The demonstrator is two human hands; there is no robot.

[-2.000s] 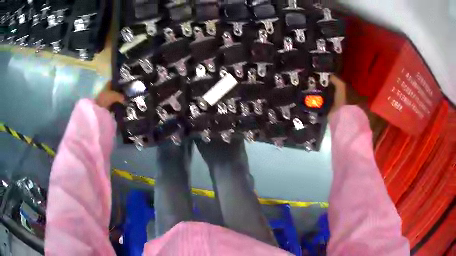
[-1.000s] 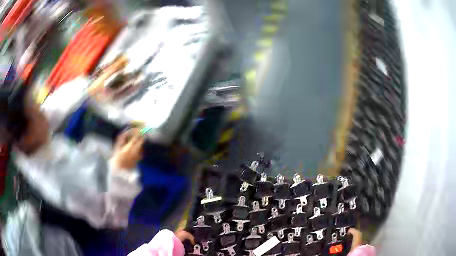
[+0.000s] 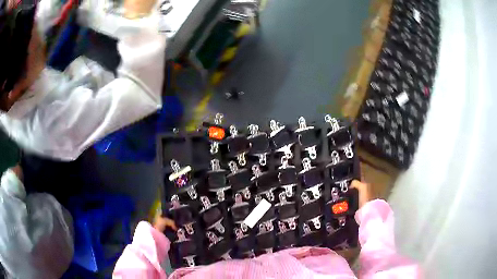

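The black clamp tray (image 3: 200,159) is held in front of my body at the lower middle, packed with small black clamped units (image 3: 308,137) with silver loops. Two units glow orange, one at the top left and one at the right. A white slip (image 3: 258,213) lies across the middle. Two pockets at the top left corner hold no unit. My left hand (image 3: 164,224) grips the left edge; my right hand (image 3: 360,192) grips the right edge. Most fingers of both hands are hidden by the tray.
A person in a white smock (image 3: 103,98) sits at the left, beside a white table (image 3: 182,19) and a blue stool (image 3: 101,234). More black clamp trays (image 3: 400,82) line the right on brown cardboard (image 3: 370,52). Yellow-black tape (image 3: 226,54) runs along the grey floor.
The red bin and stacked red trays have left the view. Seated workers and a row of black trays have come in. The held tray now sits higher than one second ago, still in both hands.
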